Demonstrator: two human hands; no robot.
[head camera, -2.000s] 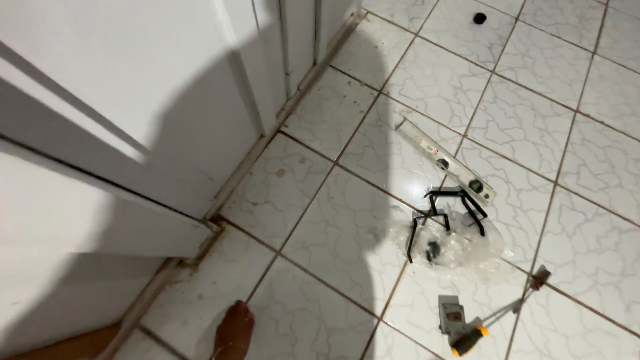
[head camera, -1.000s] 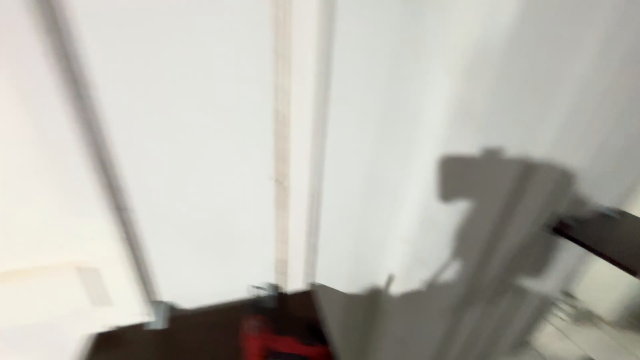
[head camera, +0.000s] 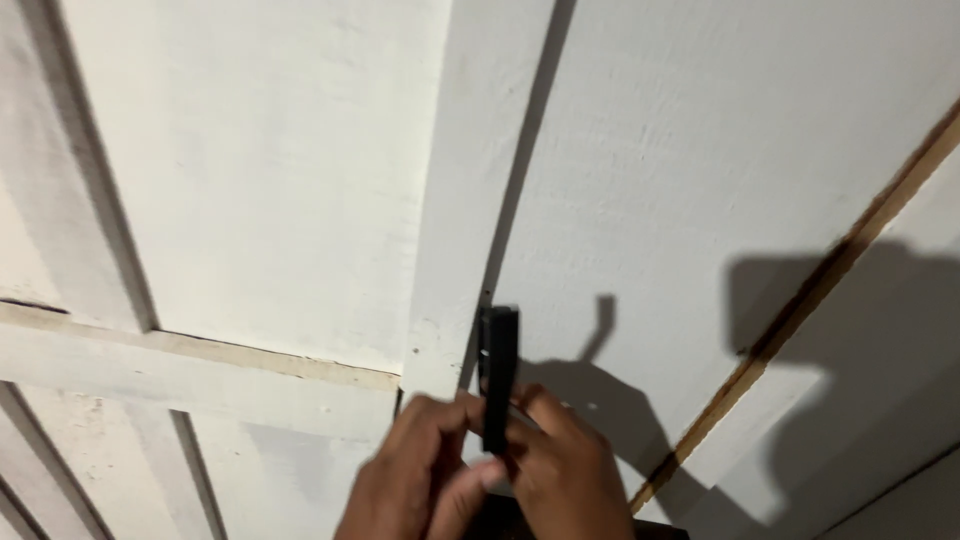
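At the lower middle, my left hand (head camera: 416, 465) and my right hand (head camera: 566, 457) meet around a black bar-like handle or bracket (head camera: 502, 375). It stands nearly upright in front of the white panelled wood, its top end above my fingers. Fingers of both hands are closed on its lower part. The black piece is slightly blurred, so its exact kind does not show. Behind it runs a white vertical batten (head camera: 469, 187) with small holes near its lower end.
White wood panels (head camera: 285, 165) fill the view. A bare-wood gap (head camera: 847, 240) slants along the right side. A dark flat surface (head camera: 660, 531) lies below my hands at the bottom edge. Shadows of my head and hands fall on the right panels.
The view has swung from the tiled floor up to the white panels. Both hands are now in view holding the black piece; neither was visible holding it in the earlier frames.
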